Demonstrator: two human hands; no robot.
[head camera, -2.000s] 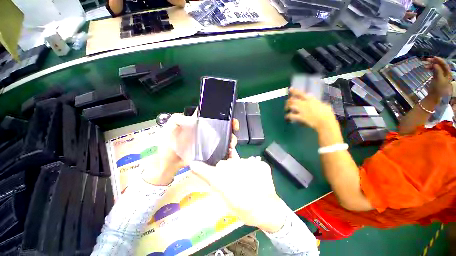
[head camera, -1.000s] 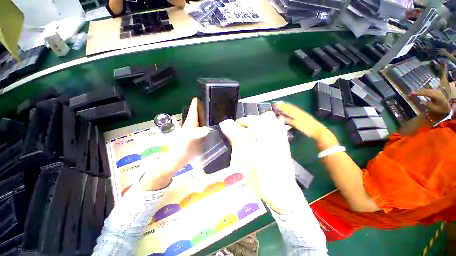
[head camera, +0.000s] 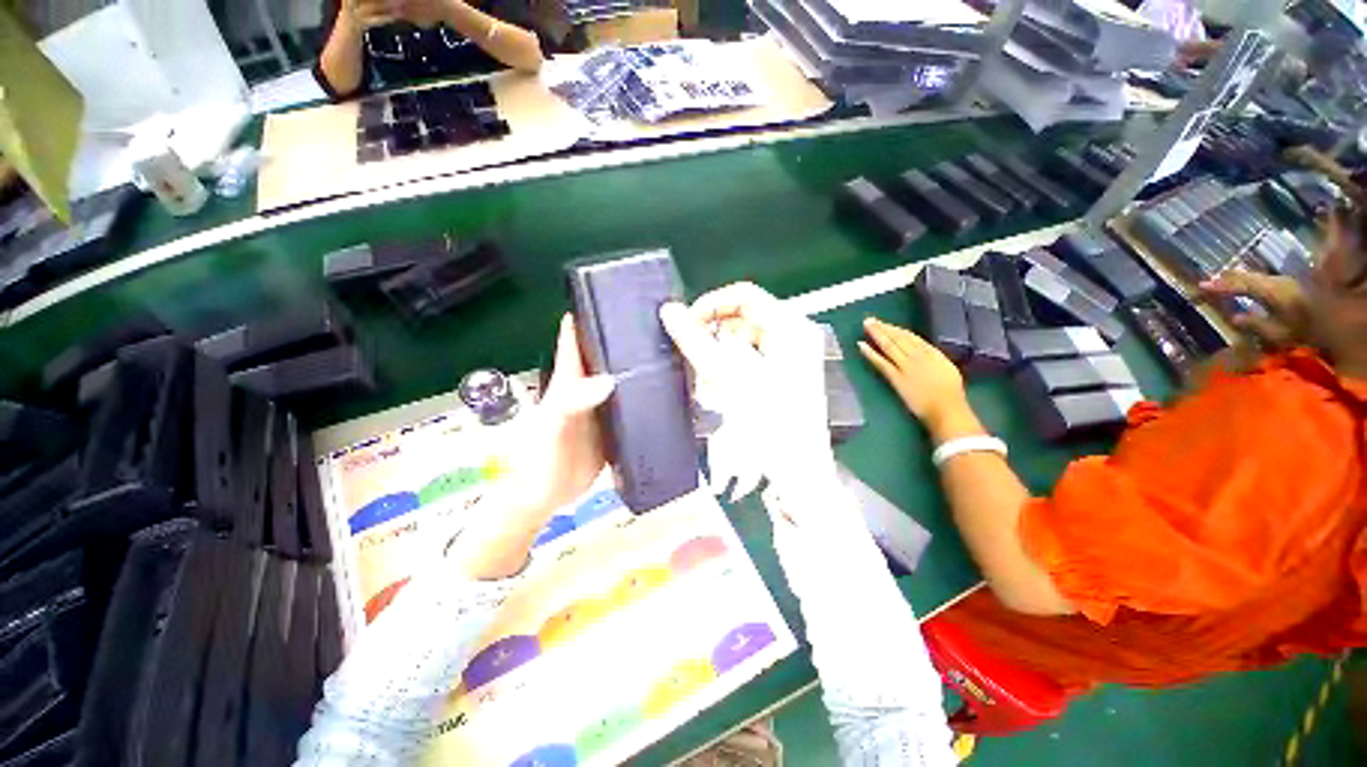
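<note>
A dark grey rigid box (head camera: 642, 397) stands tilted above the printed sheet (head camera: 600, 599), its long side facing me. My left hand (head camera: 547, 427) holds the box along its left side, with the fingers partly hidden behind it. My right hand (head camera: 747, 367) is at the box's upper right edge, its thumb and fingertips against or very close to it; overexposure blurs its outline. A seam crosses the box near its middle. No film shows clearly.
Black box trays (head camera: 158, 599) are heaped at the left. A bottle with a silvery top (head camera: 486, 394) stands at the sheet's upper edge. Grey boxes (head camera: 1072, 382) lie at the right, beside a person in orange (head camera: 1199, 525). Another person (head camera: 427, 38) sits across the green conveyor (head camera: 600, 195).
The box was open with its dark glossy face showing; now it is closed and turned to its matte side. My right hand has moved up to its upper right edge.
</note>
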